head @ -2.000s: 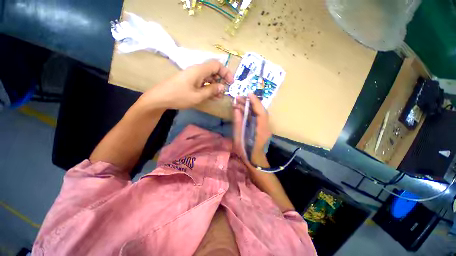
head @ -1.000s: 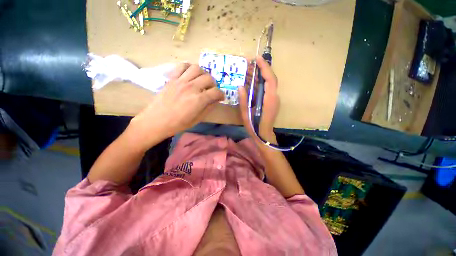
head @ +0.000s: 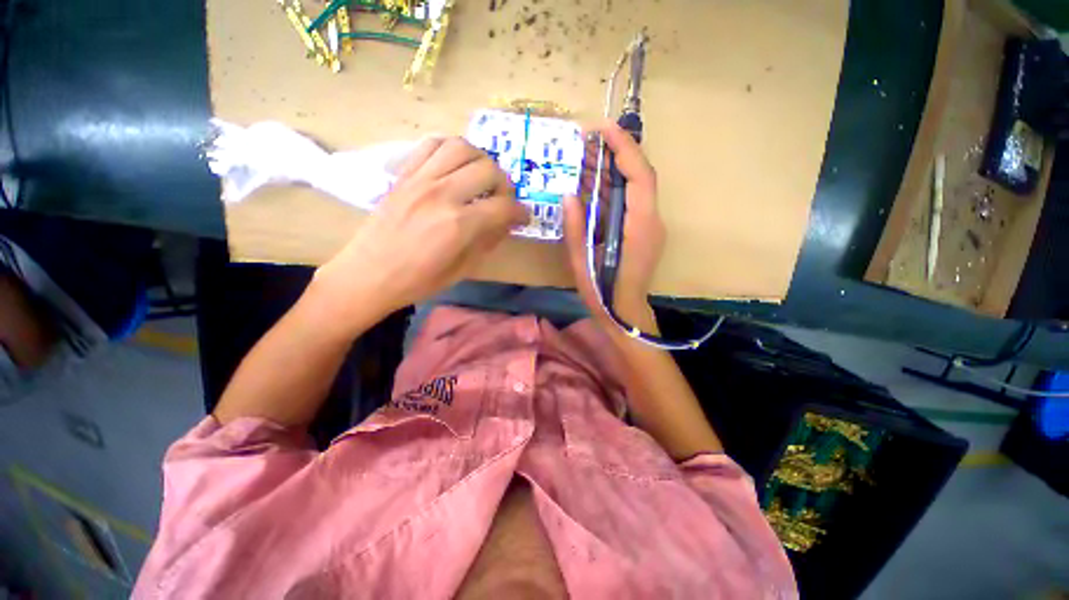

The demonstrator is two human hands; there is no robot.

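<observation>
The white housing (head: 567,138) lies open side up on the tan cardboard mat, with a blue-green circuit board (head: 542,181) inside. A thin green wire runs up its middle to a gold strip (head: 533,106) at its far edge. My left hand (head: 451,211) has curled fingers over the housing's near left part; its fingertips are hidden. My right hand (head: 627,223) holds the dark soldering iron (head: 615,217) beside the housing, tip pointing away, with a thin white tube along it. Its thumb and fingers are near the housing's right edge. A white bagged cable (head: 287,162) extends left of the housing.
A pile of gold strips with green wires (head: 369,29) lies at the mat's far left, with dark specks to its right. A brown side tray (head: 967,223) holds a pale stick and dark holder. A black bin (head: 867,516) beside my knees holds more gold-and-green pieces.
The housing has moved left and turned straighter. My right hand has swung the iron to point away at the housing's right. My left hand has moved from beside the housing onto its near left part.
</observation>
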